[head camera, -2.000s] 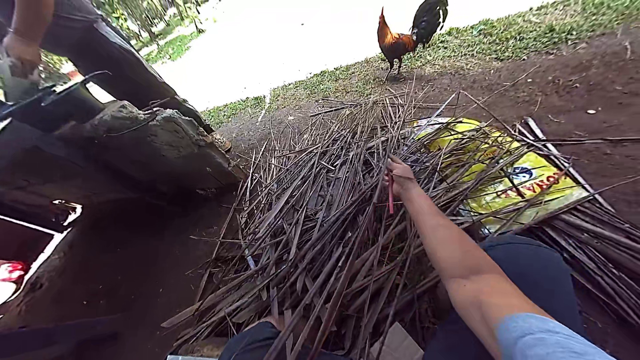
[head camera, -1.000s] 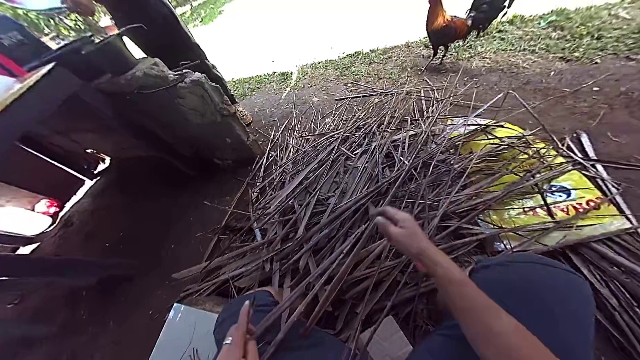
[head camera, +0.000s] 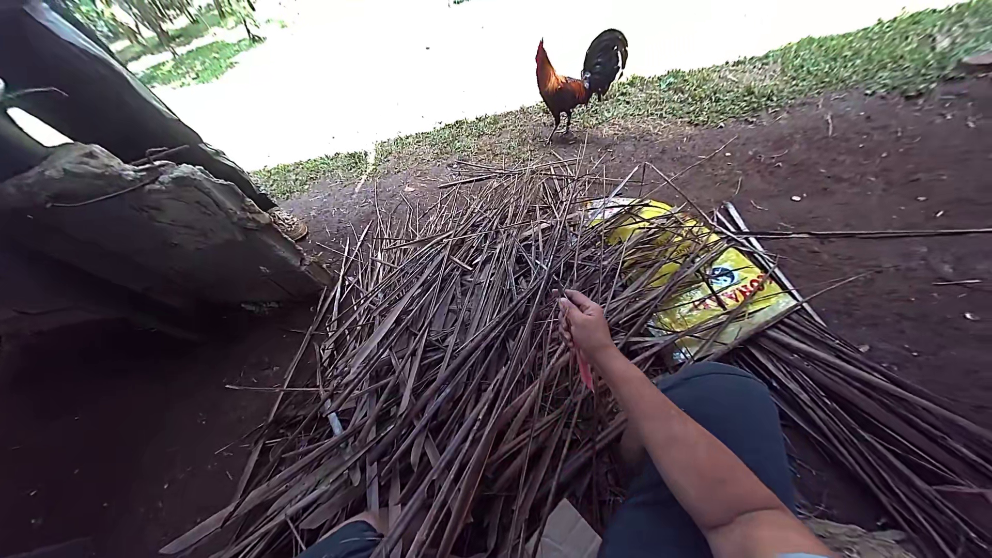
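A large heap of dry brown palm fronds (head camera: 434, 333) lies across the ground between my knees. Over its middle right part is my right hand (head camera: 581, 319), its fingers closed around something thin, with a reddish strip (head camera: 583, 370) hanging below the fist. A thin dark tip shows above the fingers; whether it is a blade or a stalk I cannot tell. My left hand is not in view. Partly under the fronds, right of my hand, lies a yellow printed plastic sack (head camera: 721, 298).
A rooster (head camera: 564, 89) stands beyond the heap at the grass edge. At the upper left a person in dark trousers (head camera: 116, 93) stands behind a broken concrete slab (head camera: 178, 225). More long dry stalks (head camera: 868, 403) lie at the right, and a cardboard piece (head camera: 570, 531) at the bottom.
My left hand, seen low at the left one second ago, has left the view. My right hand shows the reddish strip hanging from it again. The view has shifted.
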